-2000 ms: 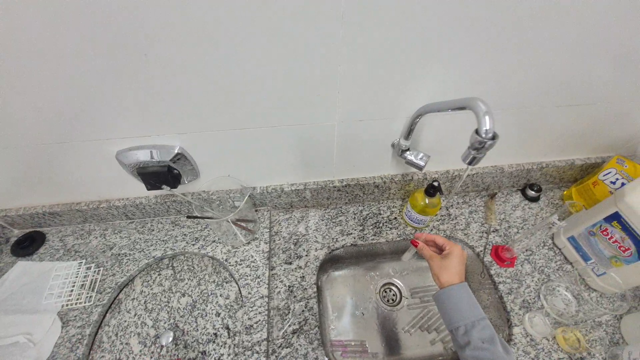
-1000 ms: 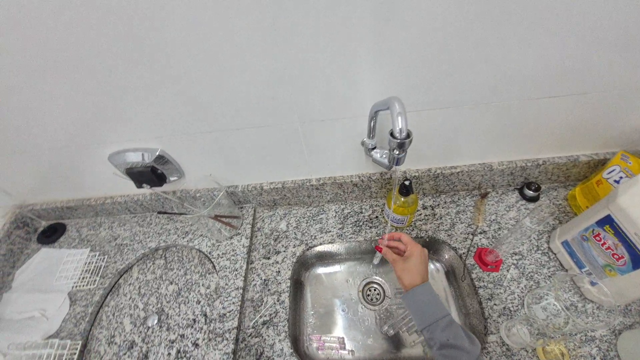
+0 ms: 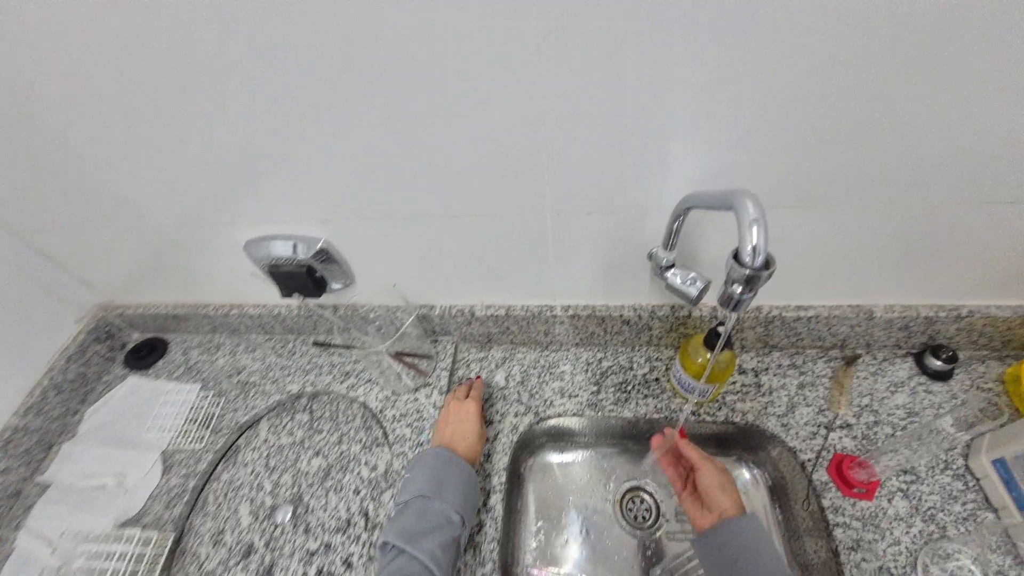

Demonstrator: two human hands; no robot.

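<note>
My right hand point(image 3: 698, 478) holds a small clear tube point(image 3: 659, 456) between thumb and fingers over the steel sink point(image 3: 576, 512). A thin stream of water point(image 3: 712, 360) falls onto it from the chrome faucet point(image 3: 748, 248). More clear tubes point(image 3: 678, 563) lie in the sink near the drain point(image 3: 639, 507). My left hand point(image 3: 462, 422) rests palm down on the granite counter, left of the sink, with its fingers close together; nothing shows in it. Behind the sink stands a bottle of yellow liquid point(image 3: 704, 368) with a black top.
A brush point(image 3: 843, 388), a clear cylinder with a red base point(image 3: 854, 476), a black-and-metal stopper point(image 3: 937, 362) and a white jug point(image 3: 1000, 472) stand or lie to the right. Clear glassware point(image 3: 400, 352), white racks point(image 3: 188, 416) and white paper point(image 3: 104, 456) are on the left.
My left hand has come into view on the counter. My right hand still holds a clear tube at the faucet's stream. The view has shifted.
</note>
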